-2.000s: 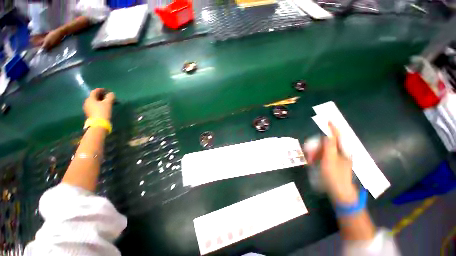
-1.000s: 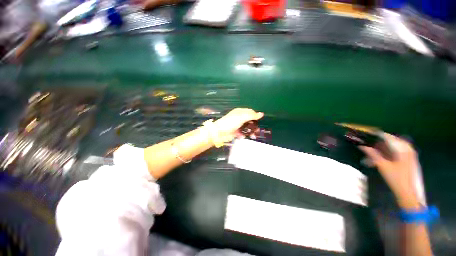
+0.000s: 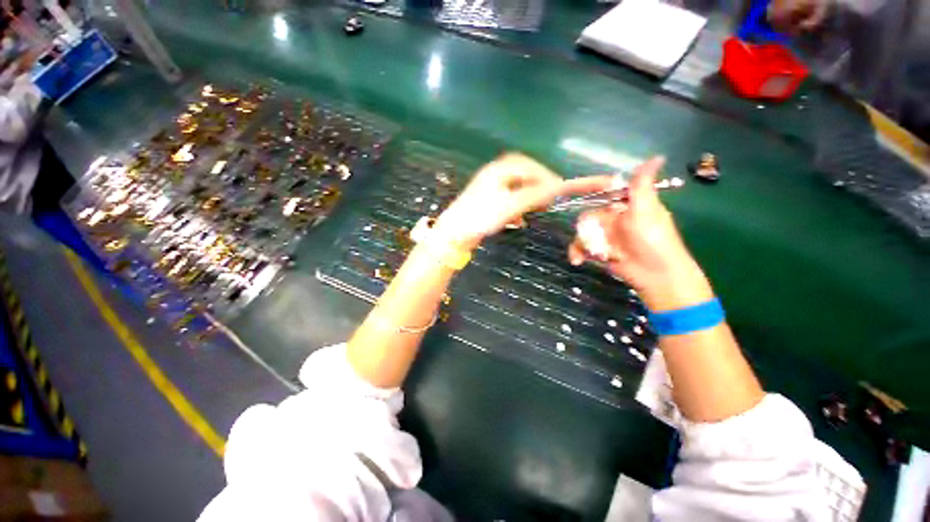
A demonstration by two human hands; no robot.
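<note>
My left hand (image 3: 508, 200) is over the clear blister tray (image 3: 489, 321), fingers bent and pointing right; whether it grips anything is unclear. My right hand (image 3: 637, 240) is just right of it and holds a slim metallic tool, likely tweezers (image 3: 668, 185), lying roughly level and pointing left towards my left fingers. The hands nearly meet. A small gold part (image 3: 515, 220) shows below my left hand. The tray holds sparse small parts and white specks. A dark round housing (image 3: 704, 168) lies beyond my right hand.
A tray crowded with gold and silver parts (image 3: 219, 168) is at left. More dark housings (image 3: 834, 409) and white strips (image 3: 632, 502) lie at lower right. Beyond are a white stack (image 3: 644, 36), a red bin (image 3: 760, 69) and another person's hand (image 3: 801, 12). Yellow-lined floor (image 3: 143, 347) is lower left.
The view has swung left. My left hand has left the housing beside the white strips. My right hand has come from the far housings to beside my left hand over the tray.
</note>
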